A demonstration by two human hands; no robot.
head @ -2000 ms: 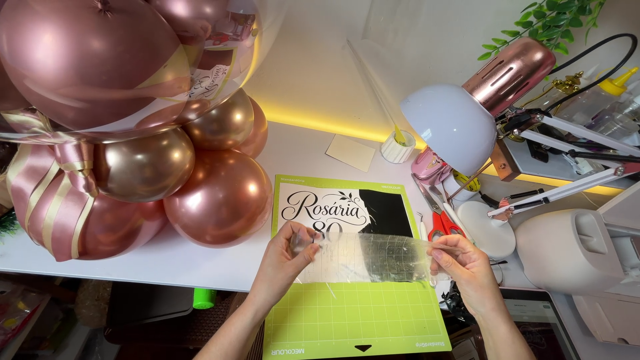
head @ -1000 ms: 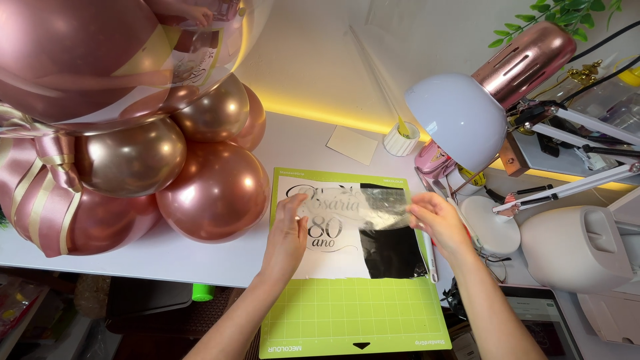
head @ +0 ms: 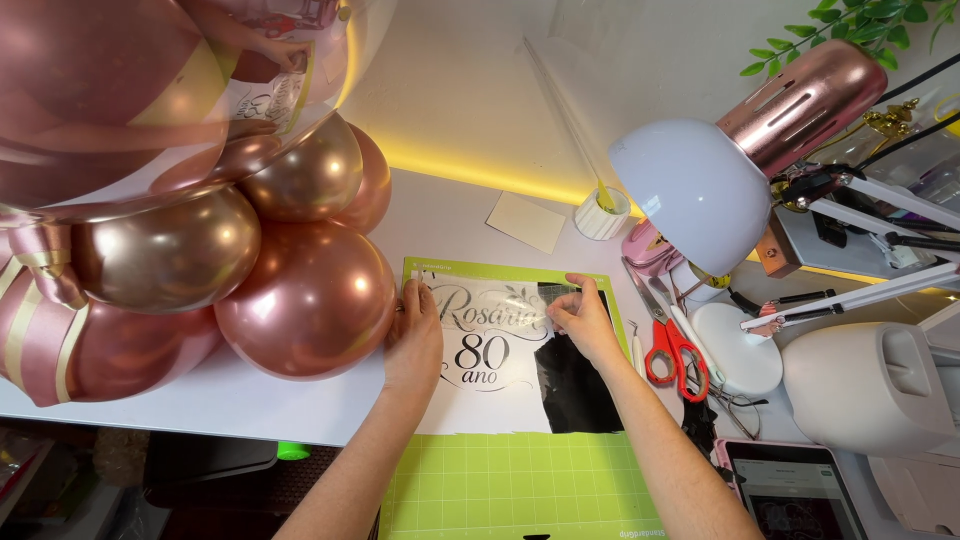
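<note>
A strip of clear transfer film point(head: 491, 306) lies over the top line of black vinyl lettering on a white backing sheet point(head: 480, 412). The sheet rests on a green cutting mat point(head: 517, 480). My left hand point(head: 416, 322) is at the film's left end, fingers pressed at the sheet's left edge. At the film's right end is my right hand point(head: 581, 319), thumb and forefinger close together on its edge, other fingers lifted. Below the film, a black number and a word point(head: 481, 360) show uncovered. Black vinyl point(head: 577, 386) covers the sheet's right part.
Rose-gold balloons point(head: 307, 300) crowd the left. Right of the mat lie red-handled scissors point(head: 671, 352), a weeding hook point(head: 637, 349) and a tablet point(head: 795, 480). A desk lamp point(head: 697, 187) overhangs the back right. A cream card point(head: 526, 221) and a white ribbed pot point(head: 602, 216) sit behind the mat.
The clear film, earlier stretched between both hands above the sheet, now lies over the top lettering. My hands have moved away from me with it, and my left hand is now at the sheet's left edge.
</note>
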